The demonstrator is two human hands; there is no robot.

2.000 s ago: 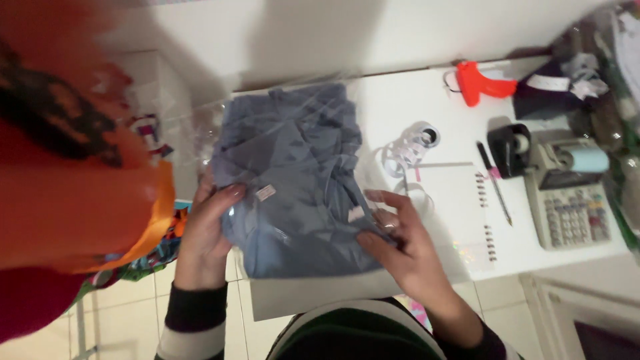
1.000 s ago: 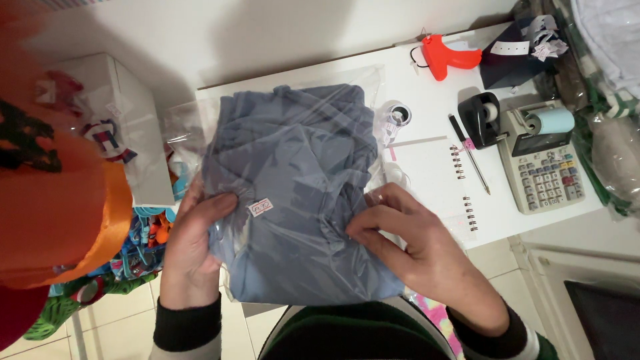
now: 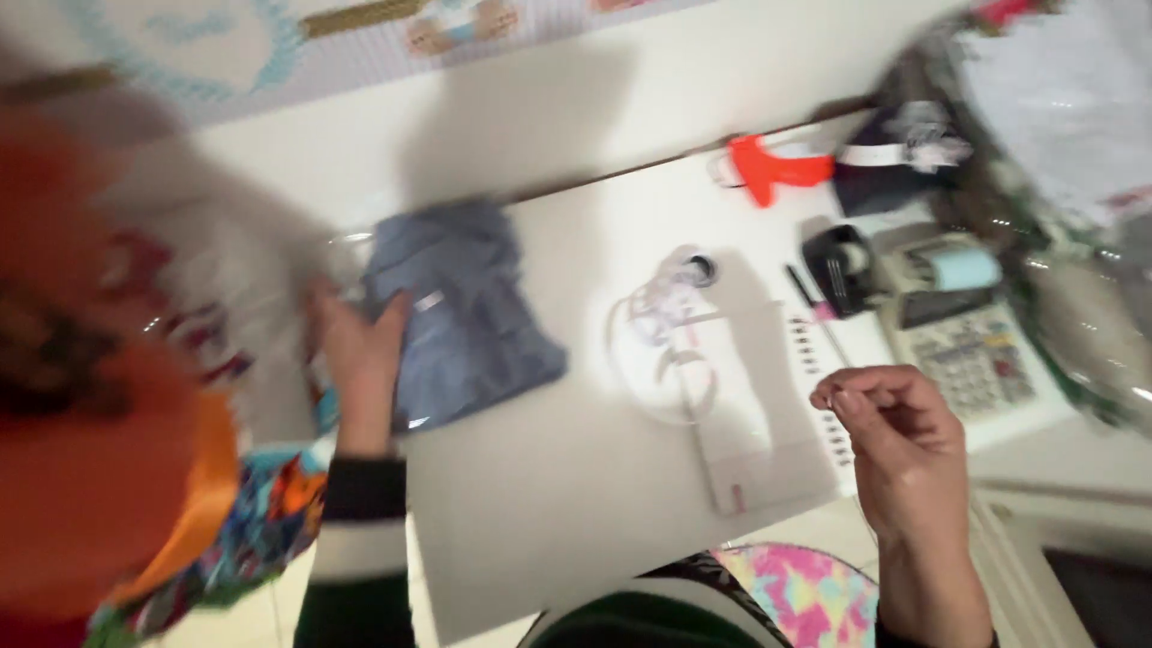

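Folded blue-grey fabric in a clear plastic bag (image 3: 459, 315) lies on the left part of the white table. My left hand (image 3: 355, 351) grips the bag's left edge, thumb on top. Over the table's right side, near the spiral notebook (image 3: 765, 396), my right hand (image 3: 900, 432) is raised with thumb and forefinger pinched together; whether something tiny is between them is too blurred to tell. A roll of labels or tape (image 3: 670, 288) with a loose curled strip rests between the bag and the notebook.
A red label gun (image 3: 774, 171), a black tape dispenser (image 3: 839, 268), a pen (image 3: 823, 315) and a printing calculator (image 3: 967, 342) occupy the table's right side. Orange material (image 3: 99, 450) fills the left foreground. A wall (image 3: 540, 117) runs behind the table.
My right hand has left the bag and moved right, over the notebook. The bag has shifted left with my left hand still on it, uncovering the table's middle.
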